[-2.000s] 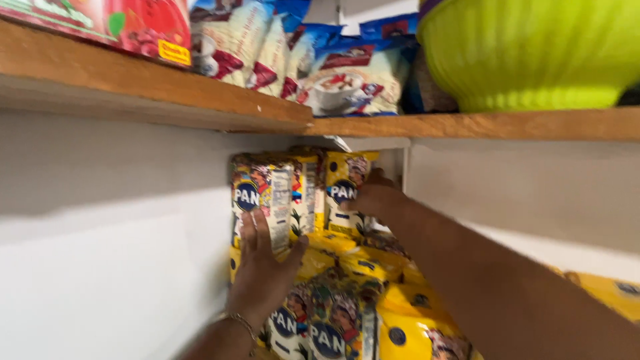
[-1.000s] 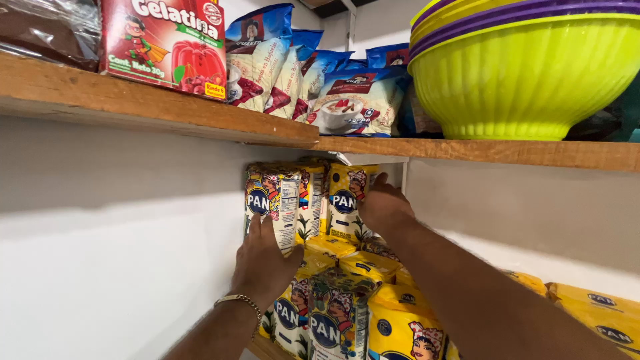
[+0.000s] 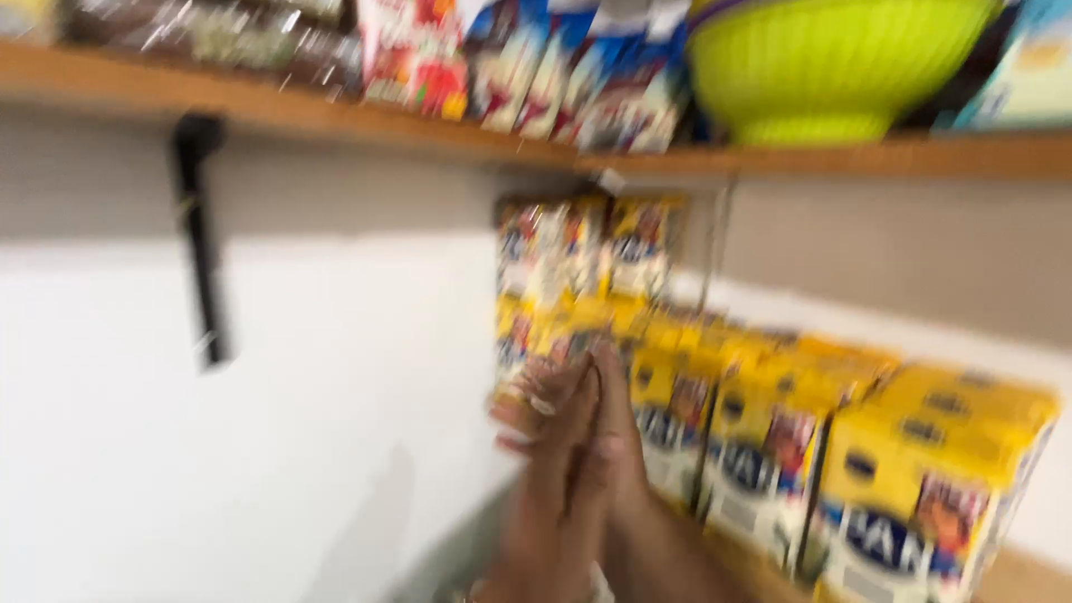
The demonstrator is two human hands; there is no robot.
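My left hand [image 3: 548,461] and my right hand [image 3: 615,427] are pressed together, palm to palm, in the lower middle of the blurred head view. Nothing shows between them. Behind and to their right stand rows of yellow P.A.N. flour packs [image 3: 745,469] on the lower shelf. More packs are stacked higher in the corner, among them an upright one [image 3: 641,247] at the right of the stack. My hands hide part of the packs at the left of the row.
Overhead runs a wooden shelf [image 3: 837,159] holding a lime-green ribbed bowl [image 3: 829,71], blue and white bags [image 3: 578,75] and a red gelatin box [image 3: 414,59]. A black bracket [image 3: 201,243] is fixed to the white wall at left.
Both hands have come away from the upper packs in the corner and are now together, lower and nearer. The view has shifted, showing the wall bracket and more of the row at right.
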